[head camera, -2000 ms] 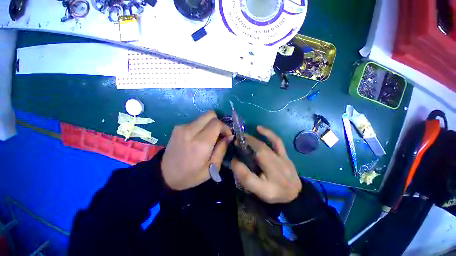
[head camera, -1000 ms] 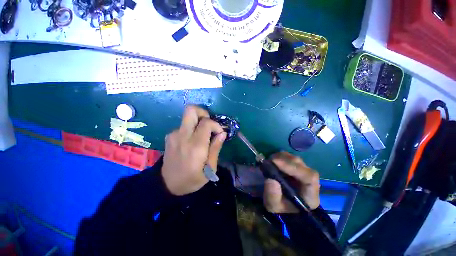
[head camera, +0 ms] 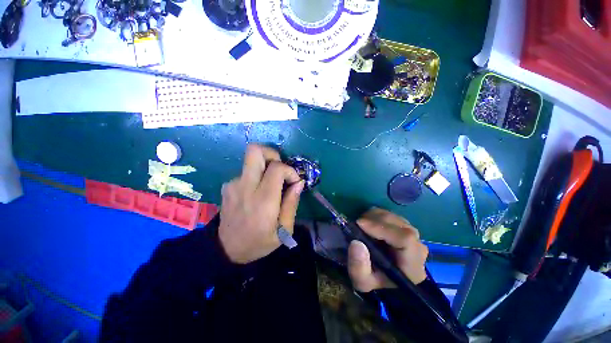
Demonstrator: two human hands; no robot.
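My left hand point(head camera: 256, 204) pinches a small round housing point(head camera: 306, 172) between thumb and fingers, just above the green mat. The housing has a shiny rim, and its open side shows small parts. A grey band is on a finger of my left hand. My right hand point(head camera: 390, 251) holds a soldering iron point(head camera: 375, 252) by its long black handle. The iron's thin metal tip points up and left at the housing's lower edge. Whether the tip touches it, I cannot tell.
A white shelf point(head camera: 201, 77) at the back bears a solder reel point(head camera: 309, 56) and wired parts. Behind and right are a gold tray point(head camera: 426, 74) and a green screw box point(head camera: 506, 105). A dark disc point(head camera: 404, 188), tweezers point(head camera: 465, 184) and an orange-black tool point(head camera: 567, 194) lie right, tape strips point(head camera: 167, 181) left.
My right hand has moved right and down, with the iron now pointing up-left instead of upright. The housing has come into clearer view in my left hand. The whole view has shifted slightly.
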